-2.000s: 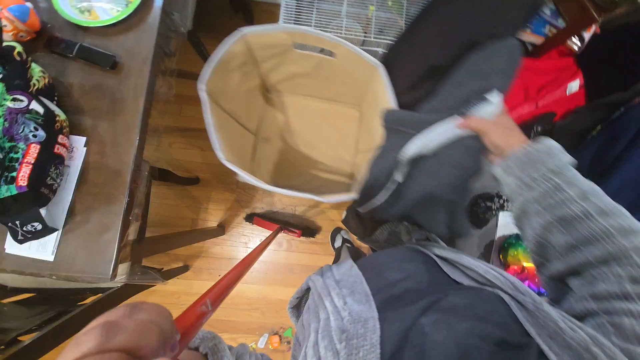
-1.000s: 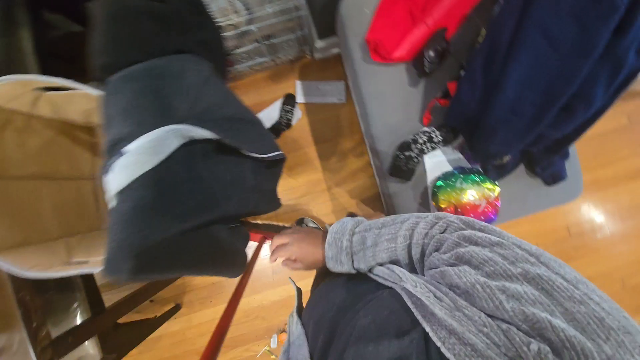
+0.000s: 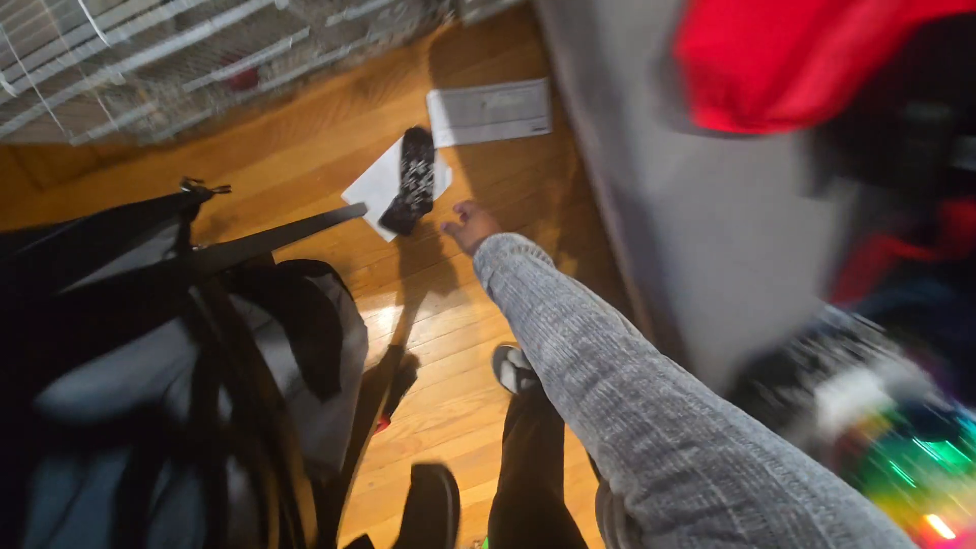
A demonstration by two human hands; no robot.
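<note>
My right hand (image 3: pixel 470 227), in a grey knit sleeve, reaches down over the wood floor with its fingers apart and nothing in them. Close to its fingertips lies a black and white patterned sock (image 3: pixel 414 183), partly on a white sheet of paper (image 3: pixel 380 183). A second printed paper (image 3: pixel 492 112) lies just beyond, flat on the floor. My left hand is out of view. At the left, a dark bag with straps (image 3: pixel 282 328) fills much of the frame.
A wire cage (image 3: pixel 191 69) stands along the top left. On the right a grey padded surface (image 3: pixel 686 198) bears red clothing (image 3: pixel 755 69), dark items and a shiny rainbow-coloured thing (image 3: pixel 915 465). My shoe (image 3: pixel 512 367) is on the floor below my hand.
My right hand held dark grey cloth two seconds ago and now is empty, stretched toward the sock. The red-handled broom was in my left hand two seconds ago. The view has swung right and moved closer.
</note>
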